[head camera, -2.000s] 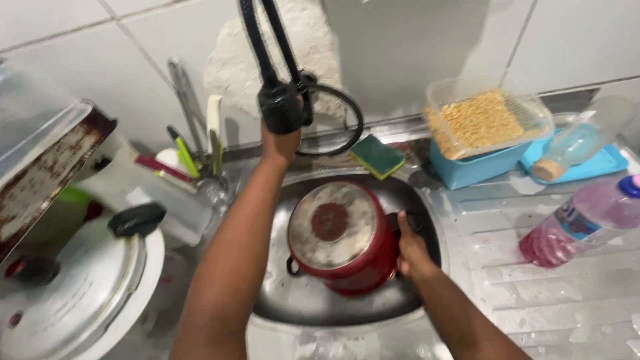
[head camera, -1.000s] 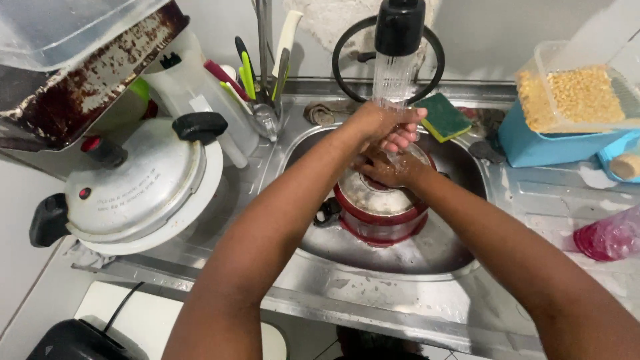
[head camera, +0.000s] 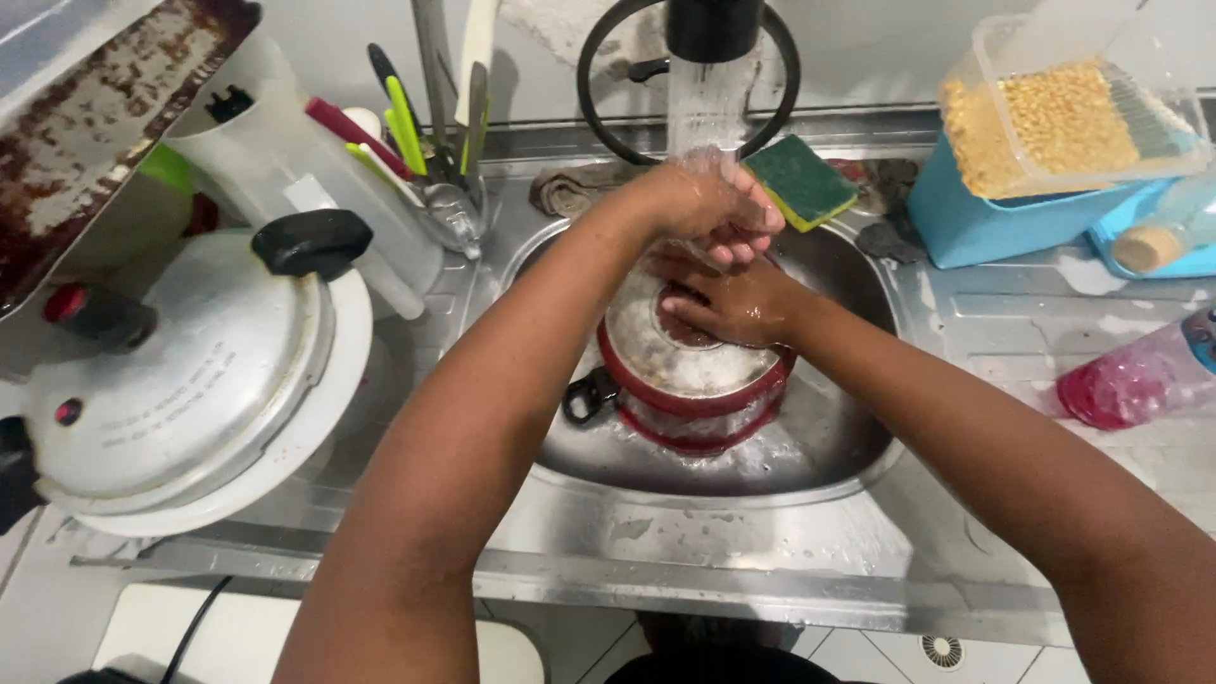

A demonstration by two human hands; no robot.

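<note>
Water pours from a black faucet head (head camera: 714, 33) over my left hand (head camera: 712, 209), which hangs above the sink with its fingers curled and no object seen in it. Just below, my right hand (head camera: 746, 299) rests with spread fingers on the base of an upside-down red pot (head camera: 698, 408). The pot lies in the stainless steel sink basin (head camera: 841, 456), its black handle (head camera: 589, 396) pointing left. Behind the hands, a green and yellow sponge (head camera: 803, 182) sits on the basin's rear rim.
At left stand a pressure cooker lid (head camera: 180, 370) on a white plate and a utensil holder (head camera: 313, 180). At right are a blue container (head camera: 1026, 223), a tub of yellow kernels (head camera: 1073, 123) and a bottle of pink liquid (head camera: 1121, 380). A grey cloth (head camera: 579, 188) lies behind the basin.
Two seconds ago my left hand was at the faucet head and my right hand held the pot's side. Now water runs, and both hands are together over the pot's base.
</note>
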